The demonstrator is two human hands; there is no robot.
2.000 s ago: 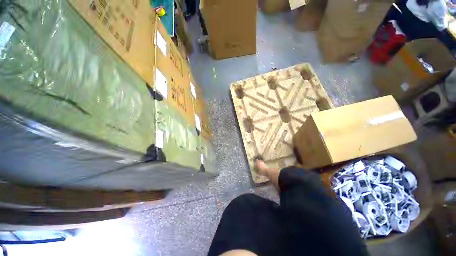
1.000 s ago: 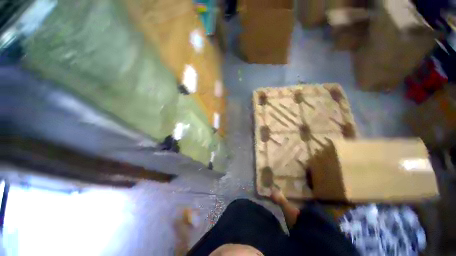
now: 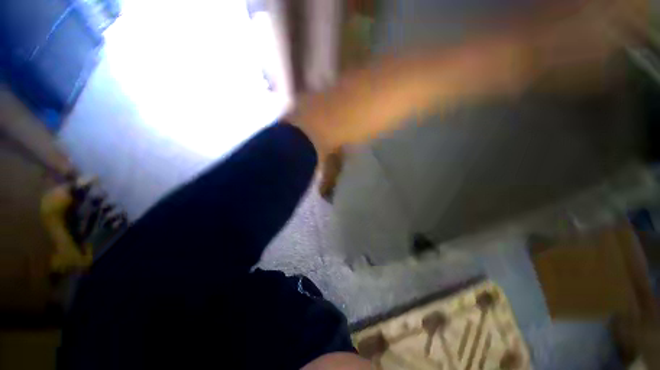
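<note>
The view is strongly blurred. A dark-clothed limb (image 3: 231, 195) reaches up from the lower left. At its end a blurred tan-orange band (image 3: 434, 79) crosses the grey-green film of the wrapped carton stack (image 3: 449, 188). The band looks like a bare forearm, likely my left, but a carton side cannot be ruled out. No fingers can be made out, so its grip is unclear. My right hand cannot be found. A rounded patch of skin shows at the bottom edge.
The pressed-wood pallet (image 3: 441, 332) lies on the grey floor at the bottom, cut off by the edge. A brown carton (image 3: 586, 274) stands at the right. Strong glare covers the upper left floor. A blurred yellow object (image 3: 61, 224) is at the far left, with blue material above.
The view has swung left and tilted. The pallet is now at the bottom edge, the wrapped stack at the right. The carton on the pallet and the heap of white parts have left the view.
</note>
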